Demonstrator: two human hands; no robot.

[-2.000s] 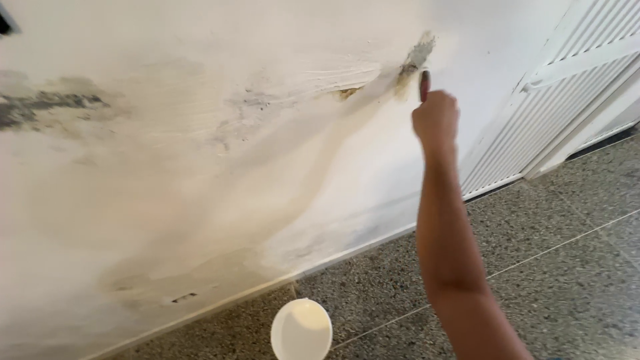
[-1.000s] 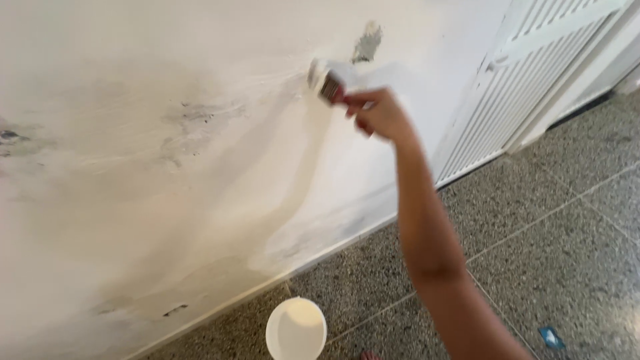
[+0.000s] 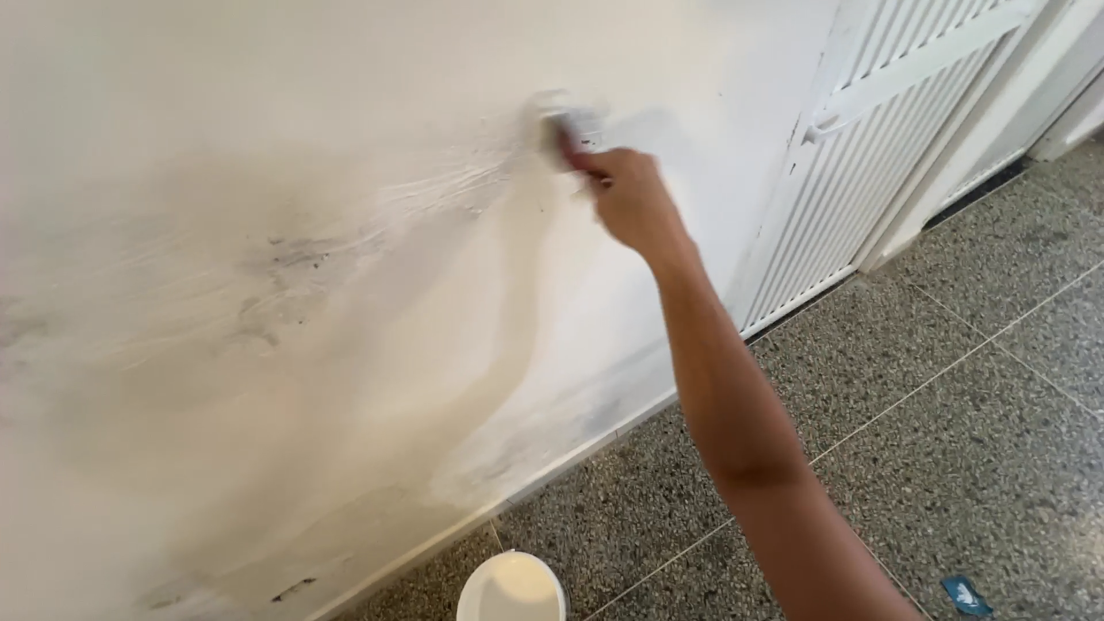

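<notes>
My right hand (image 3: 636,200) grips the dark red handle of a paintbrush (image 3: 561,142), whose blurred bristles touch the wall (image 3: 414,345) in the upper middle of the head view. Wet white paint shows around the brush head. Brushed streaks, dark stains and rough patches mark the wall to its left. At the bottom, a round white bucket (image 3: 511,590) stands on the speckled floor by the wall's foot; whether it has a lid I cannot tell. My left hand is not in view.
A white slatted door (image 3: 841,164) with a handle (image 3: 824,129) is at the upper right. The white skirting (image 3: 483,517) runs along the foot of the wall. A small blue packet or scrap (image 3: 966,595) lies on the terrazzo-like floor (image 3: 949,448) at the lower right.
From the grey patch at the right, my right hand moved the brush left along the wall, then back over that patch's area. The grey patch is now largely covered or hidden.
</notes>
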